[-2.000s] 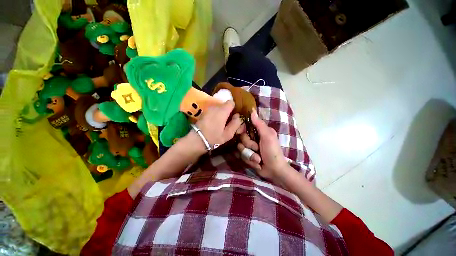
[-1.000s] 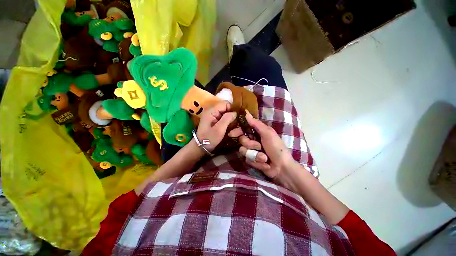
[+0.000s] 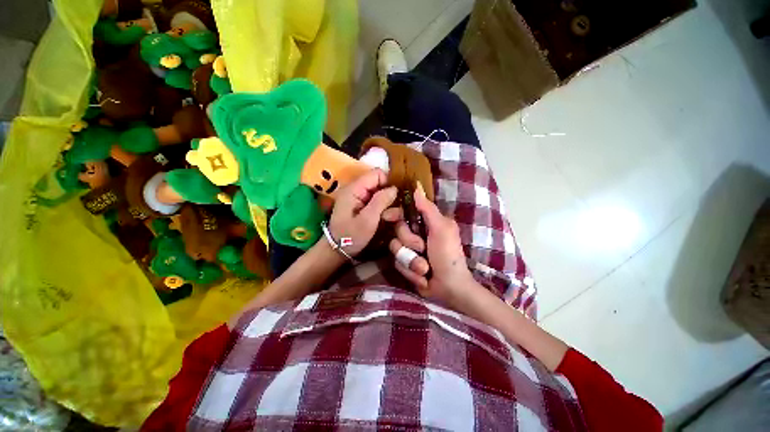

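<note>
The plush money-tree toy (image 3: 272,143) lies across my lap, its green top to the left and its brown pot (image 3: 409,167) to the right. My left hand (image 3: 359,215) pinches the toy where the orange trunk, white collar and pot meet. My right hand (image 3: 435,249) is at the pot's near side, thumb and fingers closed around dark snips (image 3: 412,211), partly hidden in the palm. A white band wraps one right finger. A pale thread (image 3: 420,133) loops over the dark trouser leg beyond the pot. No needle can be made out.
An open yellow sack (image 3: 93,287) with several similar toys stands at the left. An open cardboard box (image 3: 511,63) is on the tiled floor at the upper right, with loose thread beside it. Another brown box (image 3: 750,274) is at the right edge. A checked apron (image 3: 371,363) covers my lap.
The view has shifted slightly. My right hand has turned a little at the pot, its fingers drawn in closer. My left hand keeps its pinch on the toy.
</note>
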